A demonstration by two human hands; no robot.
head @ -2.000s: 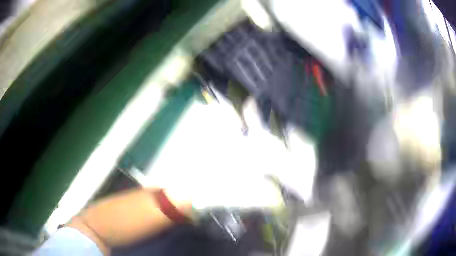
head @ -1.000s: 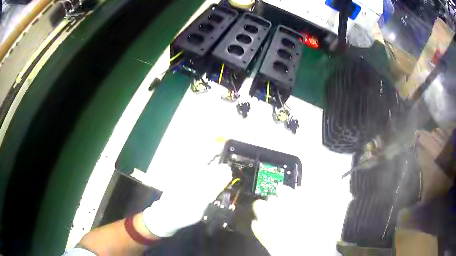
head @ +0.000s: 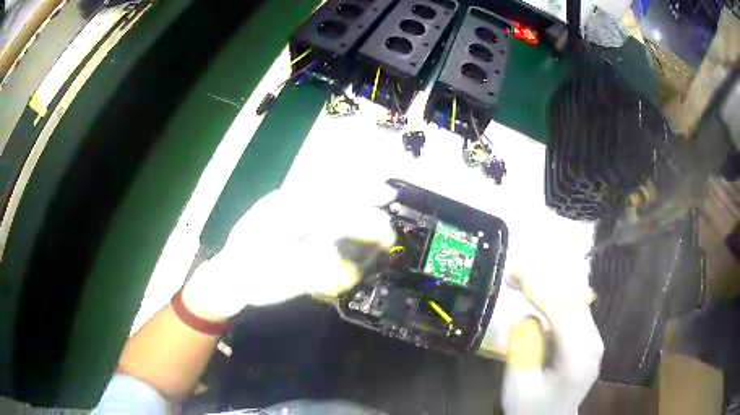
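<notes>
A black housing [head: 496, 280] lies open side up on the white sheet, near the front. It holds a green circuit board [head: 452, 254], yellow wires and small metal parts. My left hand [head: 276, 251], in a white glove, reaches over the housing's left side. Its fingertips are blurred against the dark interior, so whether they grip a part is hidden. My right hand [head: 553, 348], also gloved, is just right of the housing with thumb and fingers apart, holding nothing visible.
Three black socket panels [head: 410, 40] stand at the back with wires and small boards hanging out. Stacked ribbed black covers [head: 592, 146] are at the right. A blurred dark tool [head: 665, 190] hangs at the right. A green conveyor belt [head: 154, 154] runs along the left.
The view has steadied and shifted. The lower part of the housing is now uncovered, and the small black block with wires seen before it is gone from there. My right hand has moved off the housing to its right.
</notes>
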